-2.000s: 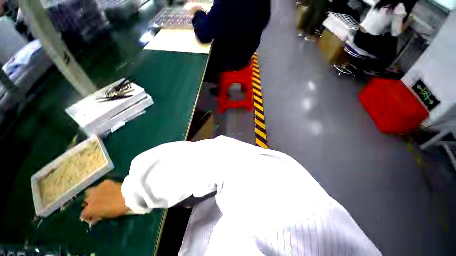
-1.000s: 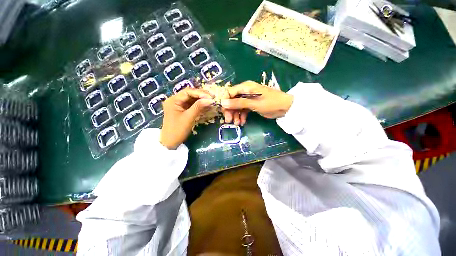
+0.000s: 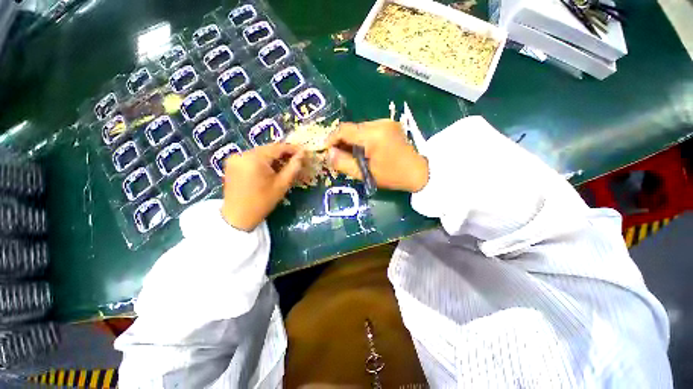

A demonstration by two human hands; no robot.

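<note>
A heap of tiny cream parts (image 3: 313, 138) lies on the green bench in front of me. My left hand (image 3: 262, 178) is at the heap's left side, thumb and fingers pinched together at the parts. My right hand (image 3: 384, 154) is at its right side and holds dark tweezers (image 3: 364, 166), pointing down towards me. The fingertips of both hands nearly meet; what lies between them is too small to tell. One housing (image 3: 341, 202) with a silvery-white edge lies on the bench just below my right hand. A blister tray (image 3: 124, 180) of similar housings lies to the left, partly behind my left hand.
A white parts box (image 3: 430, 75) of cream bits stands beyond my hands. White boxes (image 3: 566, 38) with dark hand tools (image 3: 595, 11) on top are at the upper right. Ridged stacked trays (image 3: 23, 258) stand at the far left. A red stool (image 3: 642, 190) is beyond the bench edge.
The view has shifted slightly. The tweezers in my right hand have swung from pointing sideways to pointing down. Both hands remain at the heap, and the housing stays in front.
</note>
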